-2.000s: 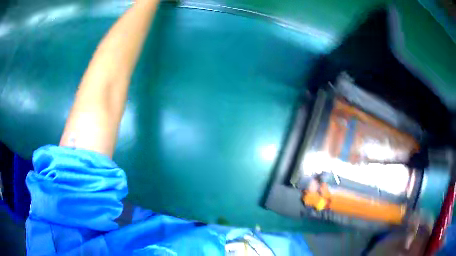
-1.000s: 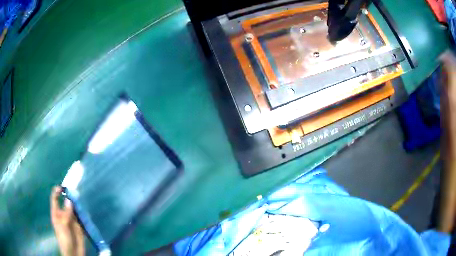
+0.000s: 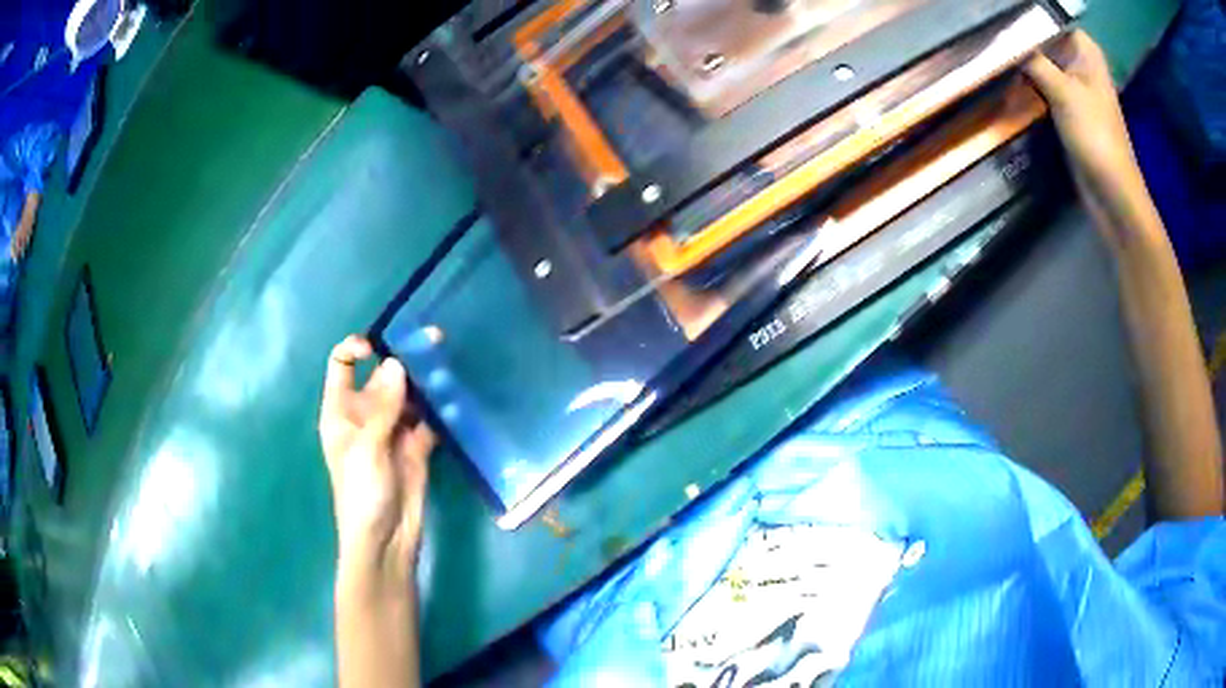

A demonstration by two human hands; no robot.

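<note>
A shiny glass panel (image 3: pixel 518 363) with a dark border is held by my left hand (image 3: pixel 377 437) at its left edge. The panel is tilted and its right part goes in at the left side of the pressing fixture (image 3: pixel 766 121), under the fixture's black plate. The fixture has orange strips, black bars with screws and a shiny plate, over a black base with white lettering (image 3: pixel 840 289). My right hand (image 3: pixel 1076 88) touches the fixture's right front edge; its fingertips are partly hidden there, so what they grip is unclear.
The green mat (image 3: pixel 242 444) runs under the fixture. Several dark panels (image 3: pixel 88 350) lie at the far left. Another person's hand (image 3: pixel 24 226) and blue sleeve show at the upper left edge. A grey floor with a yellow line is at the right.
My left hand has brought the panel right, from the mat to the fixture's left side. My right hand has come from the right rim to the fixture's front edge. The camera view has shifted.
</note>
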